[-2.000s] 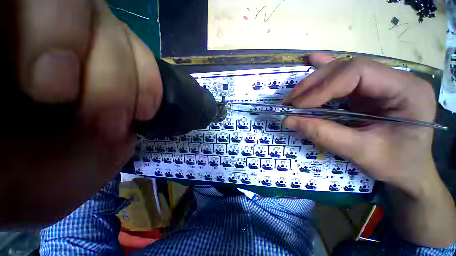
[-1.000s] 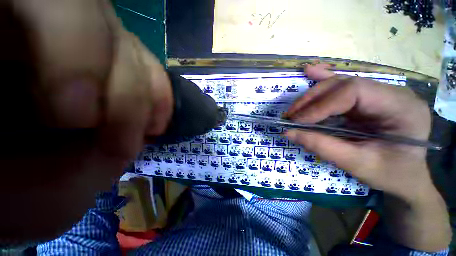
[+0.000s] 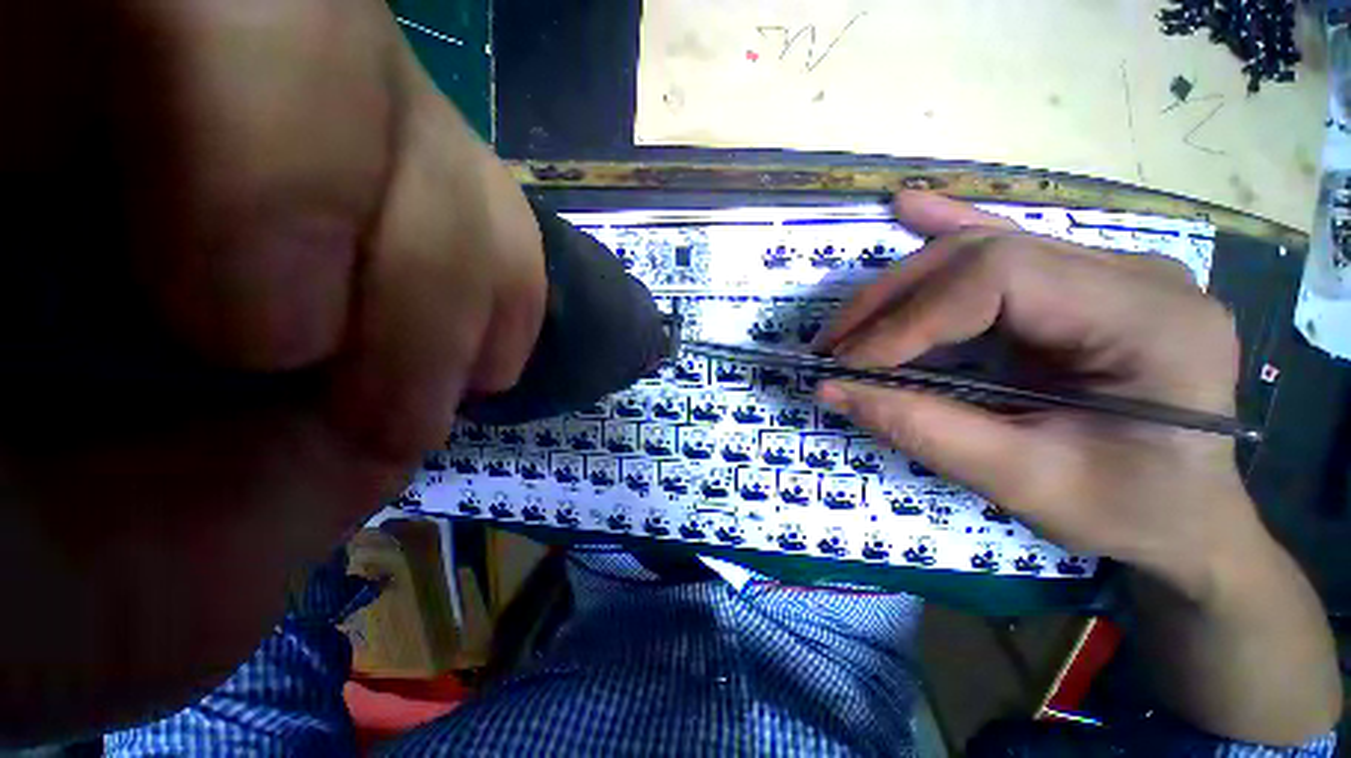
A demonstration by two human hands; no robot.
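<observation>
The white keyboard board (image 3: 652, 474) lies in front of me with rows of black footprints. My left hand (image 3: 341, 282), large and dark, is closed around the hot air gun handpiece (image 3: 593, 329). Its short nozzle is over the upper left part of the board. My right hand (image 3: 1037, 356) pinches the tweezers (image 3: 948, 381) between thumb and fingers. Their tips are beside the nozzle; whether they hold anything is too small to tell. A small dark chip (image 3: 683, 256) is on the board just above the nozzle. My left hand and the handpiece hide the board's left part.
A pale marked sheet (image 3: 919, 89) lies behind the board on a dark panel with a brownish edge (image 3: 711, 176). A heap of black components (image 3: 1245, 37) is on the sheet at upper right. A whitish bag (image 3: 1329, 282) is at the right edge. Green mat shows at upper left.
My left hand and the handpiece have moved to the right. My right hand has shifted slightly left, and the tweezers' rear end sits lower than at first. Both hands keep their holds.
</observation>
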